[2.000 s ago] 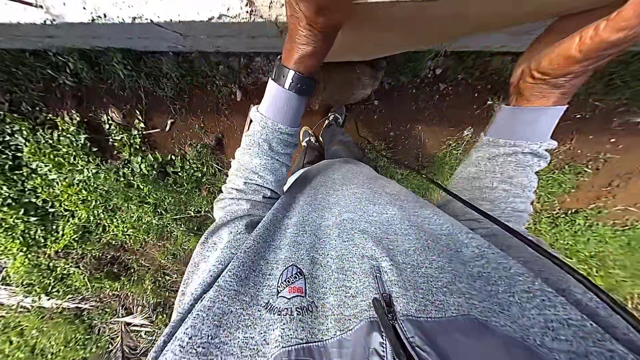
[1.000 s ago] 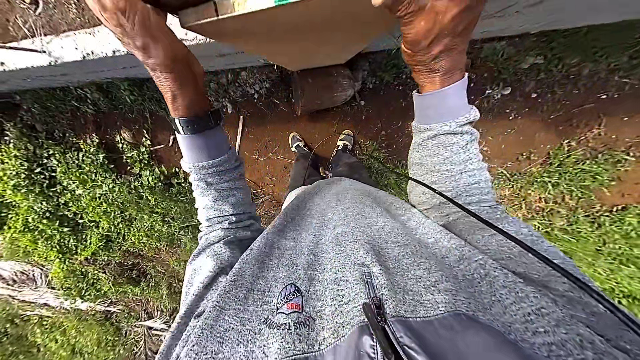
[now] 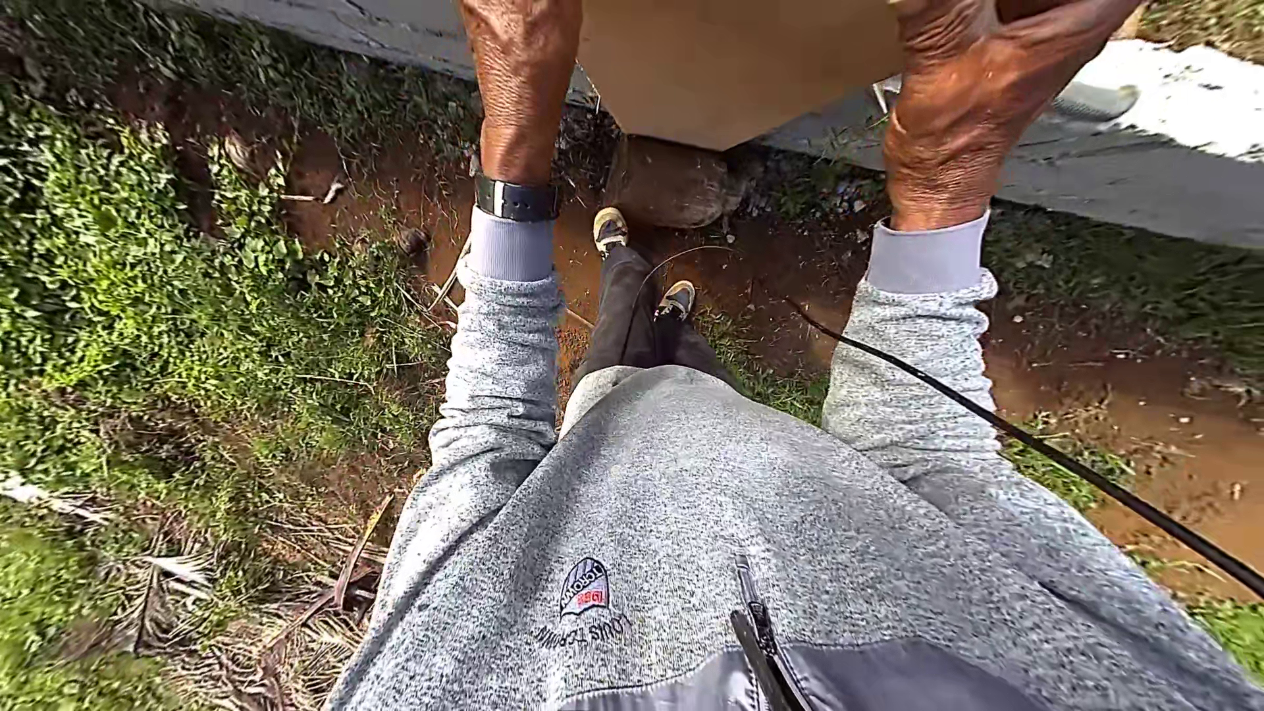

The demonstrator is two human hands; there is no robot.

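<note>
My left hand, with a black watch at its wrist, reaches up along the left side of a smooth tan panel or box. The top edge of the view cuts off its fingers. On the panel's right side is my right hand, bent outward at the top, its fingers also out of sight. Whether either hand grips the panel cannot be told. The panel's lower end narrows to a blunt edge above a rounded brown block or log piece.
A pale concrete ledge crosses behind the panel. Below are reddish soil, grass and dry plant litter at lower left. A black cord runs across my right sleeve. My shoes stand near the block.
My feet, side by side one second ago, are now staggered. My forearms appear closer together than then. The panel's top rim and green patch, visible one second ago, are out of view; the view has shifted.
</note>
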